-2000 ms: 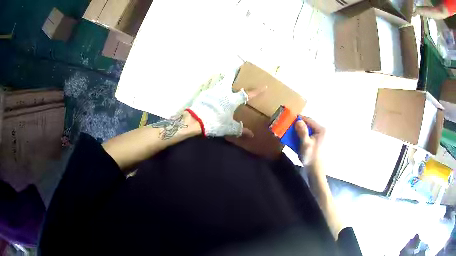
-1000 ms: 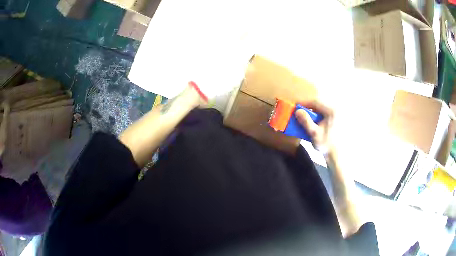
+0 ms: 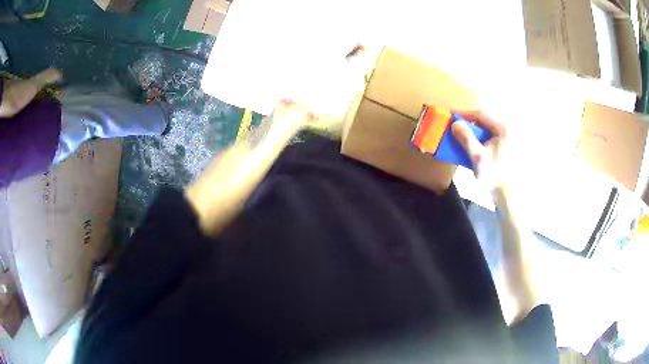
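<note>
A brown carton point(image 3: 398, 106) stands closed on the bright table in front of my body, its top flaps meeting in a centre seam. My right hand point(image 3: 480, 146) is bare and grips the blue tape dispenser point(image 3: 455, 138), whose orange-red front end rests at or just over the carton top, across the seam line. My left hand point(image 3: 324, 117) is at the carton's left side, washed out by glare and blurred; the red cuff shows, but its fingers cannot be made out. Tape on the seam cannot be seen.
The white table point(image 3: 285, 50) extends ahead. An open carton point(image 3: 562, 35) stands at the far right, another carton point(image 3: 612, 142) nearer. At left, a person's arm point(image 3: 25, 92) and jeans-clad leg point(image 3: 107, 124) show beside a large cardboard piece point(image 3: 67, 234) on the green floor point(image 3: 85, 43).
My left hand has left the carton top for its left side. The dispenser has stayed at the carton top. The view has shifted, and another person's arm and leg have come into view at left.
</note>
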